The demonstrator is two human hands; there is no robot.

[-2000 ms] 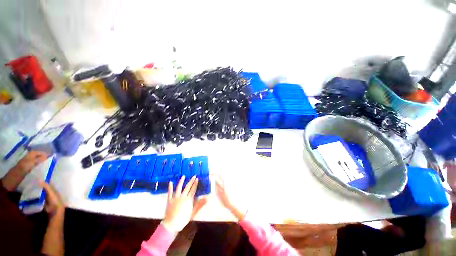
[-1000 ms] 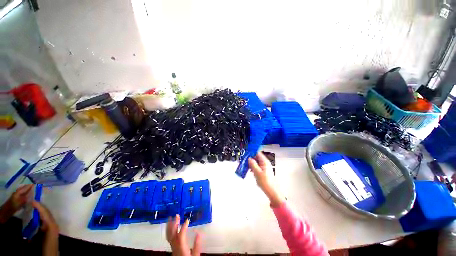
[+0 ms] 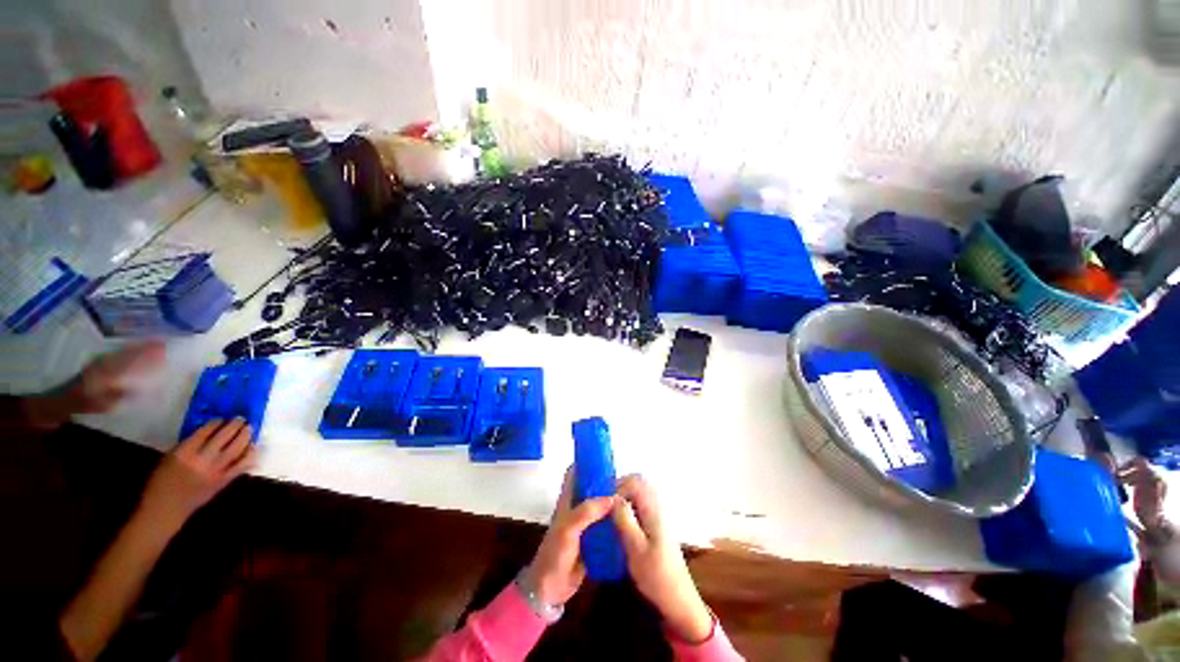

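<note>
My left hand [image 3: 560, 554] and my right hand [image 3: 647, 534] together hold a small stack of blue trays [image 3: 594, 481], seen edge-on, at the table's front edge. To its left lie filled blue trays: one [image 3: 507, 414], one beside it [image 3: 440, 400] and one further left [image 3: 370, 392]. They show dark cord in the lower part and small bright tips above. Another filled tray [image 3: 230, 392] lies apart at the left, under a neighbour's hand [image 3: 207, 459]. My fingers hide part of the held trays.
A black cable pile [image 3: 479, 252] lies behind the trays. Stacked blue trays [image 3: 773, 269] stand right of it. A phone [image 3: 687, 358] lies in mid-table. A grey basket [image 3: 828, 446] with packs is at the right, beside blue packs [image 3: 1061, 515]. Another person's hand [image 3: 1144, 491] shows far right.
My right hand has brought blue trays from the back to the front edge, and my left hand now grips them too. The leftmost filled tray has moved left, under the neighbour's hand.
</note>
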